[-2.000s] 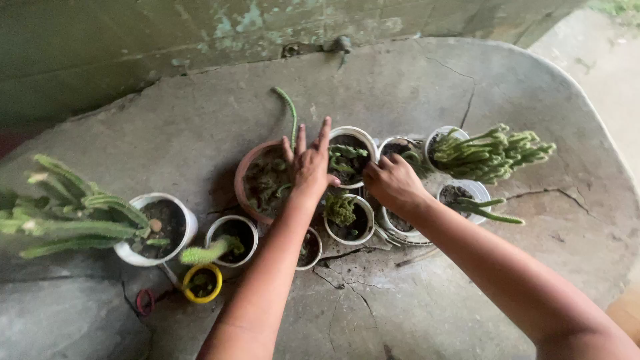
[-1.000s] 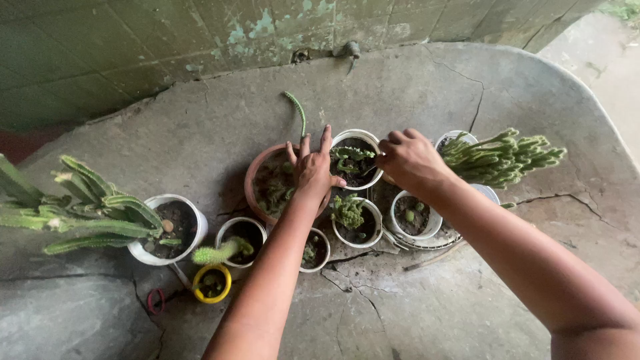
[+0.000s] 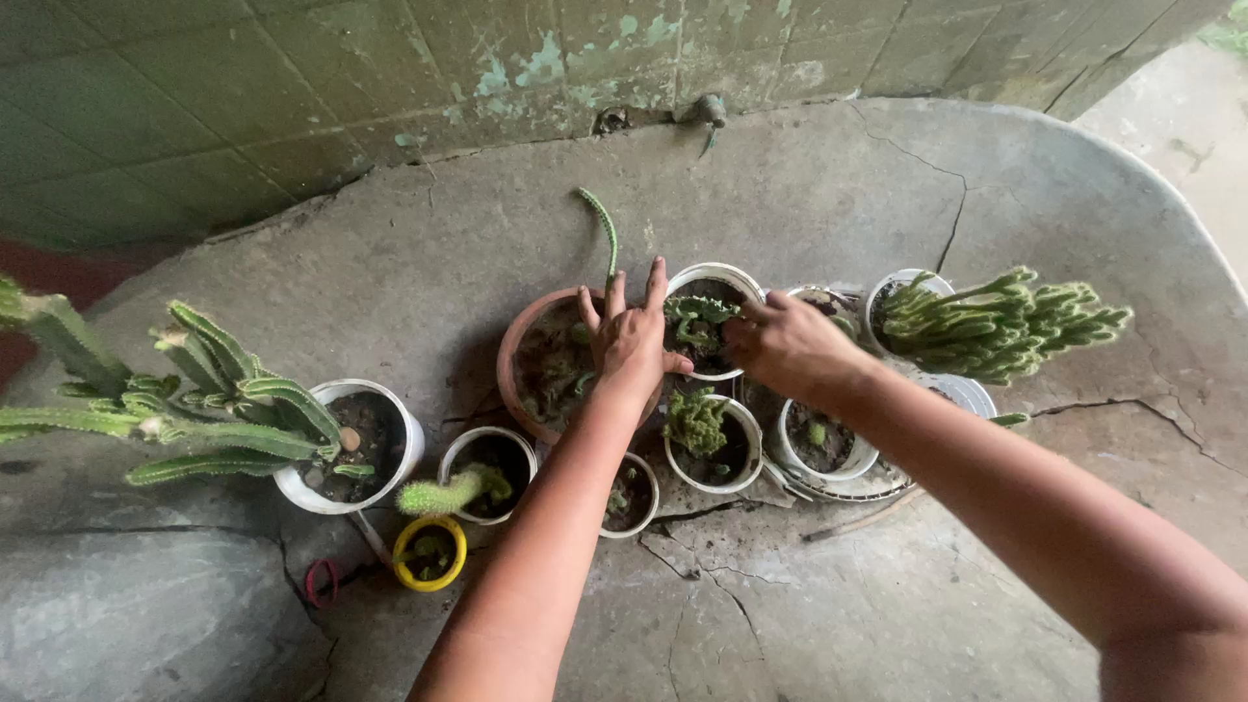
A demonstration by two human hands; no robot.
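My left hand [image 3: 629, 336] lies with spread fingers over the right part of a round terracotta pot [image 3: 509, 366], its thumb at the left side of a white pot [image 3: 717, 271] with a small green succulent [image 3: 697, 317] in dark soil. At that white pot's right rim is my right hand [image 3: 780, 336], fingers bent together; whether they pinch anything is hidden. A long thin cactus stem [image 3: 600, 224] sticks out behind the terracotta pot. Just below stands a white pot [image 3: 753, 458] with a clumped crested cactus [image 3: 697, 424]. Another white pot [image 3: 863, 463] with a small round cactus is under my right forearm.
Left stand a white pot [image 3: 414, 444] of tall cacti [image 3: 210, 419], a pot with a fuzzy cactus [image 3: 448, 490], a yellow pot [image 3: 458, 565] and a red ring [image 3: 320, 583]. A bushy cactus [image 3: 1009, 327] leans right. The cracked concrete slab [image 3: 780, 585] meets a tiled wall [image 3: 341, 78].
My right hand has moved from the pots right of the white succulent pot to that pot's right rim. My left hand has stayed beside the same pot, fingers spread.
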